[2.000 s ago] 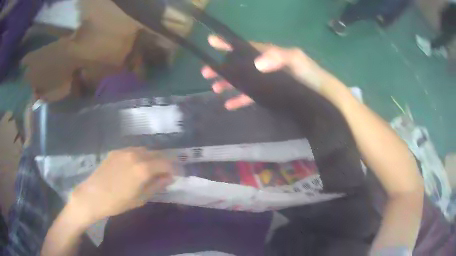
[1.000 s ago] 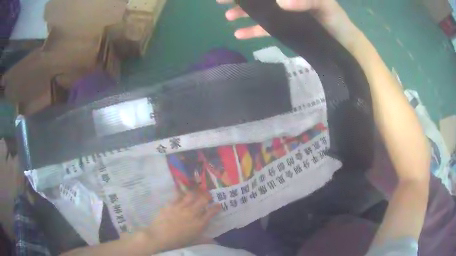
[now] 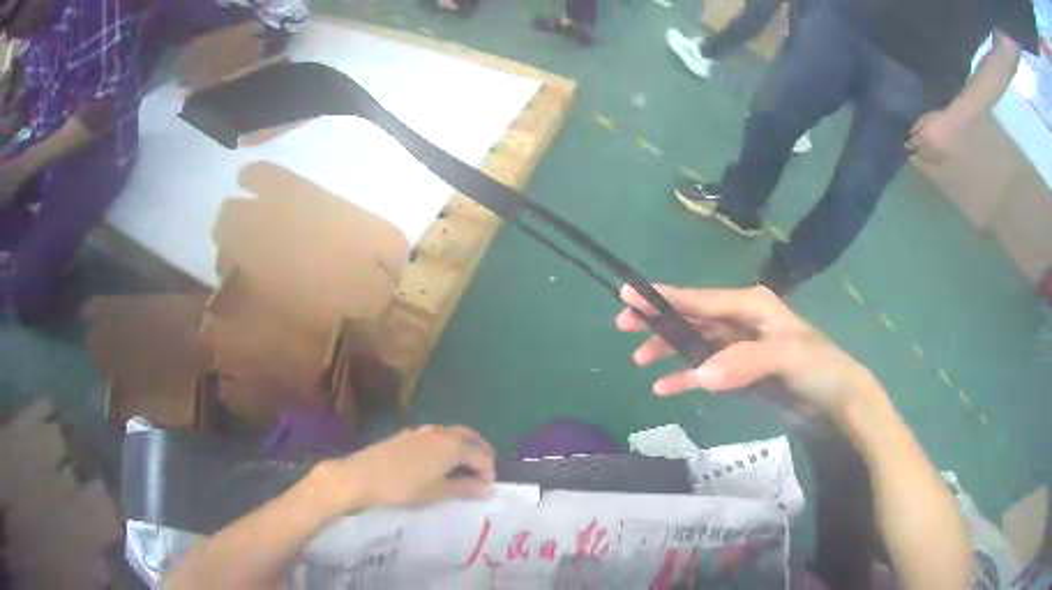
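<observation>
A long curved black panel [image 3: 461,175] is held up in front of me, seen nearly edge-on. My right hand [image 3: 738,346] grips it between thumb and fingers near its lower right part. Newspaper [image 3: 577,532] with red headline characters lies low before me. Another black panel [image 3: 185,478] lies under and behind the newspaper. My left hand [image 3: 421,470] rests on the newspaper's upper edge, fingers curled; whether it pinches the paper cannot be told.
Brown cardboard pieces [image 3: 277,311] are at left, beside a wooden pallet [image 3: 450,277] topped with a white sheet [image 3: 404,98]. A person in a checked shirt [image 3: 87,69] sits at upper left. A person in jeans [image 3: 808,115] stands at upper right on green floor.
The view has tilted up. The held panel now extends to the upper left. The newspaper has come up over most of the lying panel, and my left hand has moved to its top edge.
</observation>
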